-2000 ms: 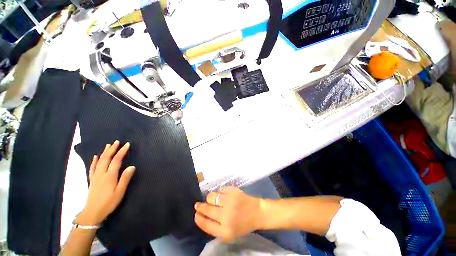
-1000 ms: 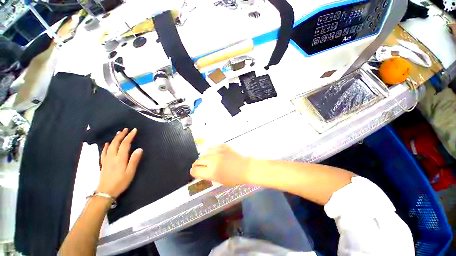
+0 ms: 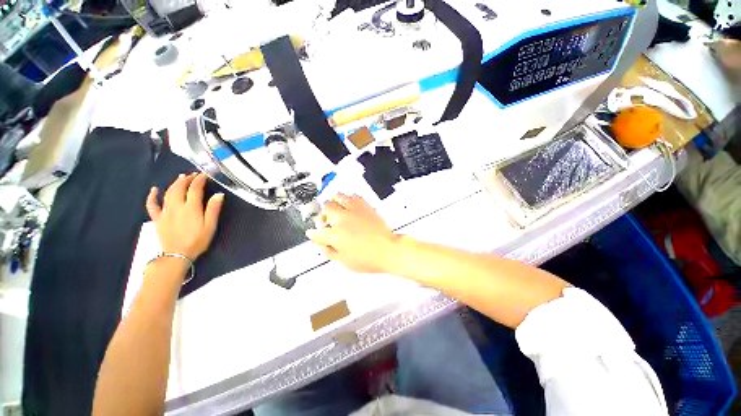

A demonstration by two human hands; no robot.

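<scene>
A black ribbed cut piece [image 3: 252, 231] lies on the white machine table, its upper part under the head of the sewing machine [image 3: 244, 122]. My left hand [image 3: 185, 213] lies flat on the piece with fingers spread, left of the presser foot [image 3: 307, 210]. My right hand [image 3: 353, 233] is at the piece's right edge, just right of the presser foot, fingertips pinched on the edge. The needle tip is too small to make out. A long black panel [image 3: 77, 276] lies along the left of the table.
Two black strips [image 3: 305, 97] hang over the machine head. Small black labels [image 3: 421, 154] lie behind the needle. A dark rectangle in a clear tray [image 3: 561, 169] and an orange round thing [image 3: 637, 127] are at right. A blue crate [image 3: 682, 325] stands below.
The black piece has moved away from me under the machine head, baring the table's front. Both hands have moved forward with it, the right hand now beside the presser foot.
</scene>
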